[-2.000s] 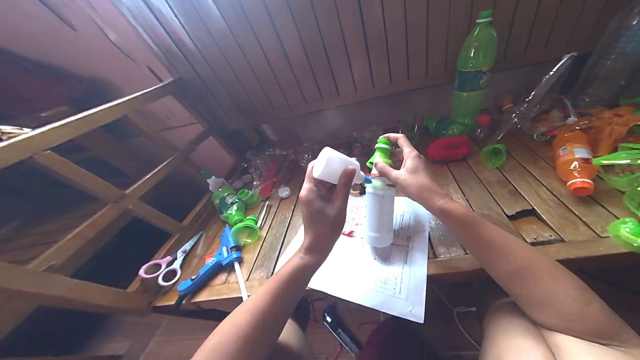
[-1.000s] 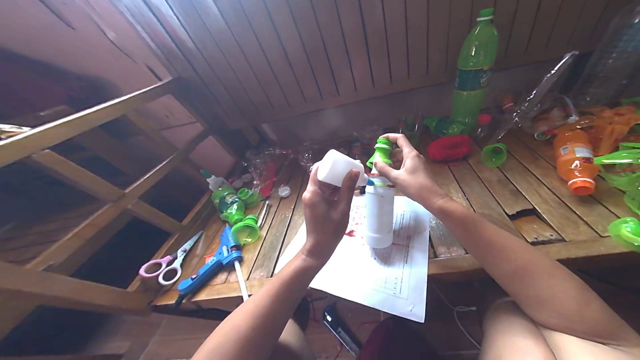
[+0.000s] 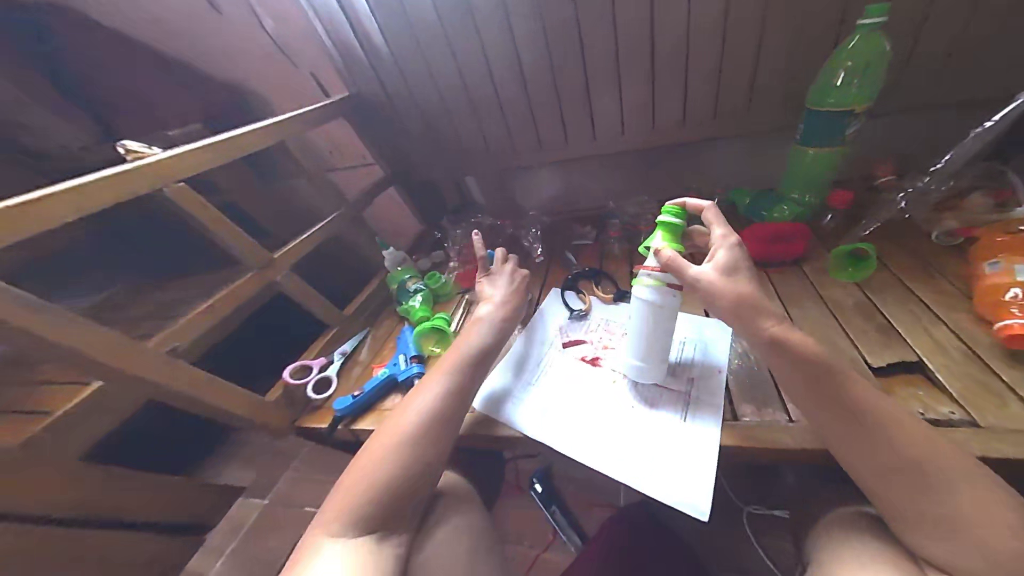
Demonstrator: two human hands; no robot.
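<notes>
My right hand (image 3: 712, 268) grips a green plastic bottle neck (image 3: 666, 232) at the top of an upright white plastic bottle (image 3: 654, 328), which stands on a sheet of paper (image 3: 608, 428) with red marks. Black-and-orange-handled scissors (image 3: 590, 290) lie at the paper's back edge. My left hand (image 3: 500, 280) is over the table left of the paper, its index finger stretched out. A small blue thing shows at its fingers; whether it is held is unclear. Below it, a blue glue gun (image 3: 380, 384) and pink-and-white scissors (image 3: 326, 370) lie at the left.
Green bottle pieces (image 3: 433, 334) lie beside the glue gun. A tall green bottle (image 3: 832, 120), a red piece (image 3: 776, 242), a green cut bottle top (image 3: 853, 262) and an orange bottle (image 3: 998, 280) are at the right. A wooden railing (image 3: 184, 164) borders the table's left side.
My left hand has let go of the white container it held near the bottle and moved left. My right hand stays at the green bottle neck. The black-and-orange scissors now show behind the paper.
</notes>
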